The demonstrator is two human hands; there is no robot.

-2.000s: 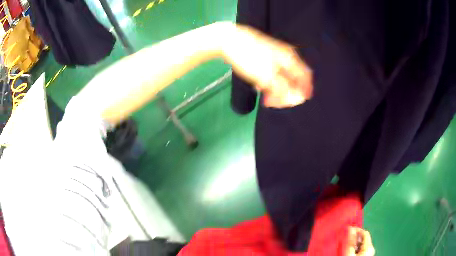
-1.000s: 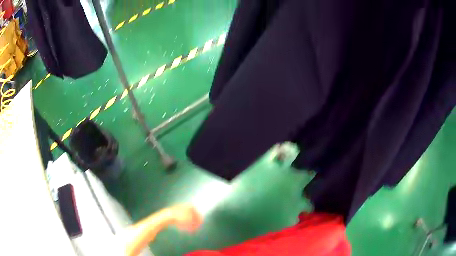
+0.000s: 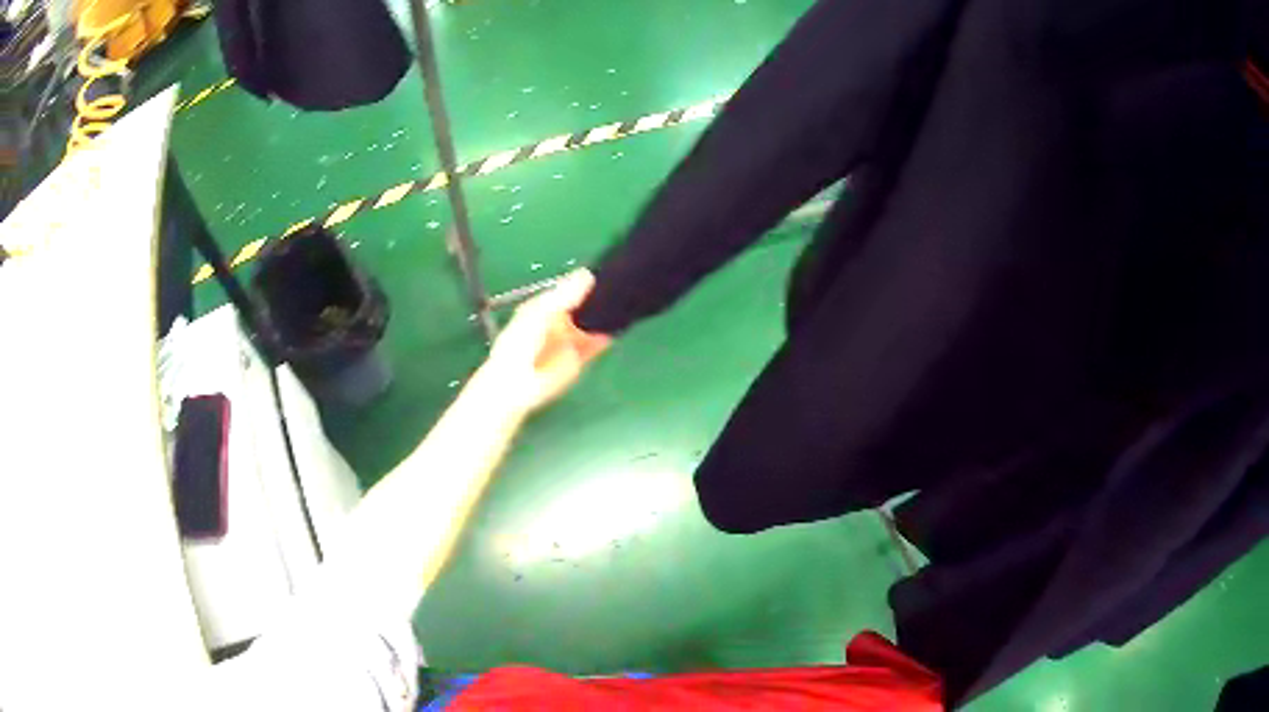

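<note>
A long dark navy coat [image 3: 1002, 362] hangs at the right and fills much of the view. One sleeve [image 3: 738, 181] is pulled out to the left and down. My left hand [image 3: 554, 338] is shut on the end of that sleeve, with the thumb above and the fingers below the cuff. The coat's lower front edge hangs free below the sleeve, above the green floor. My right hand is not in view. The red apron [image 3: 696, 691] shows at the bottom edge, touching the coat's lowest part.
A white worktable [image 3: 84, 417] stands at the left, with a yellow coiled air hose [image 3: 95, 104] behind it. A dark phone [image 3: 202, 466] lies on a white surface below. A black bin [image 3: 320, 299], a grey rack post [image 3: 448, 167] and another dark garment [image 3: 313, 49] are beyond.
My left hand has risen from low over the floor and taken hold of the sleeve end. The sleeve is now stretched out to the left. The view has shifted.
</note>
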